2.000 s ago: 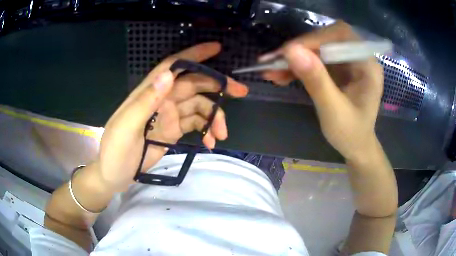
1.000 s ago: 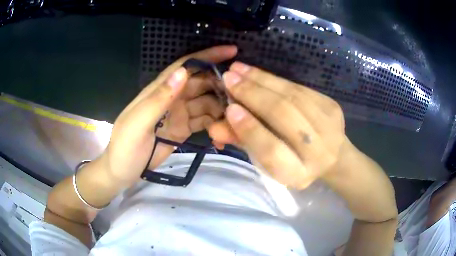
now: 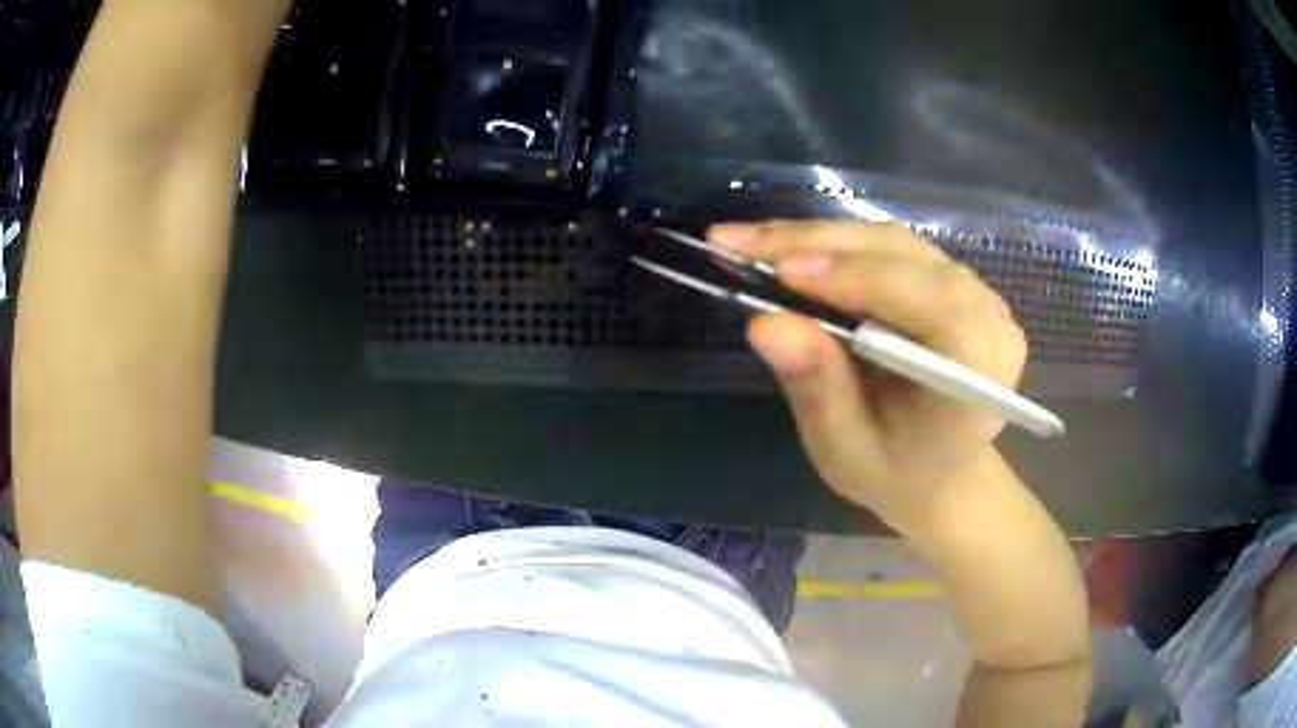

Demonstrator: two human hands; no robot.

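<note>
My right hand [image 3: 910, 356] holds tweezers [image 3: 950, 376] with a pale handle. Their two fine tips are apart, pointing left, above the dotted sheet. The dotted sheet [image 3: 477, 363] is a long clear-grey strip with rows of dark dots, lying on the dark green tabletop. My right hand covers part of it. My left forearm reaches up along the left side, and my left hand is cut off by the top edge. The black plastic frame held earlier cannot be made out.
A shiny black blister tray [image 3: 519, 100] with rectangular pockets lies beyond the dotted sheet, at the top left. The dark green tabletop [image 3: 292, 377] has a curved front edge near my body. A person's white sleeve [image 3: 1226, 626] shows at the lower right.
My left hand has moved up and out of the picture, and the black frame is gone from view. My right hand has moved away from the frame, with the tweezers now over the dotted sheet.
</note>
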